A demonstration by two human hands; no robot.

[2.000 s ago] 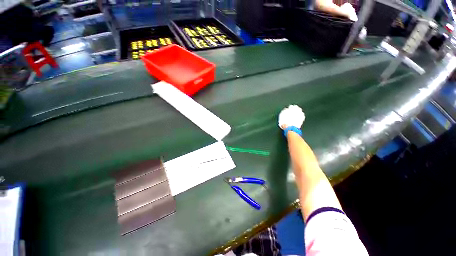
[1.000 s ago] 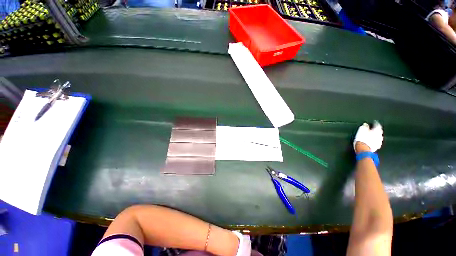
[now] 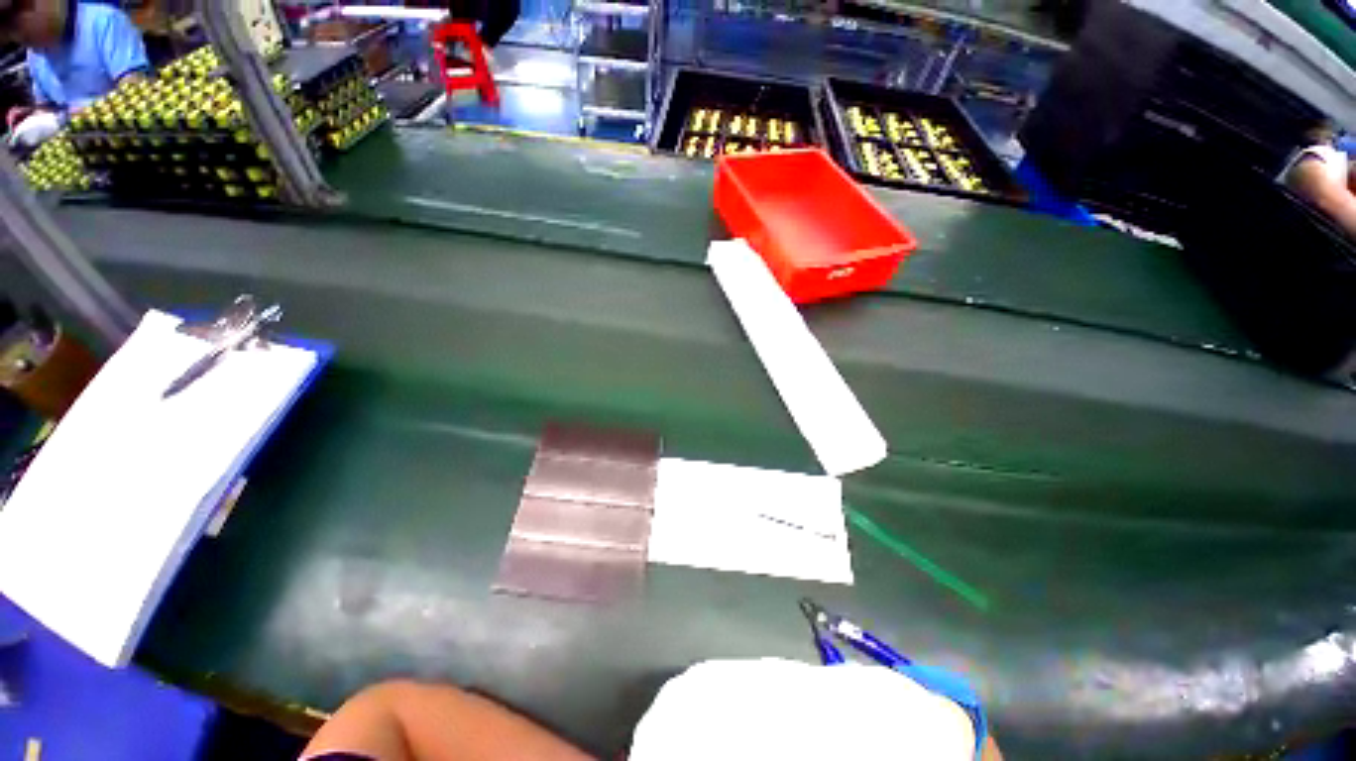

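Observation:
My right hand, in a white glove with a blue band at the wrist, is large at the bottom centre, cut off by the edge. Its fingers cannot be made out. My left forearm shows at the bottom, left of it; the left hand itself cannot be seen. Blue-handled cutters lie on the belt, their handles partly covered by my right hand. A brown grooved plate lies beside a white sheet with a thin dark line on it. A narrow green strip lies right of the sheet.
A long white strip reaches from the sheet to a red bin. A clipboard with a pen lies left. Black trays with yellow-dotted boards stand behind the green belt. A person in blue is far left.
My right hand has come from the belt's right side to the bottom centre, close to the camera. The left glove's edge no longer shows separately. The view has tilted up; the belt items keep their arrangement.

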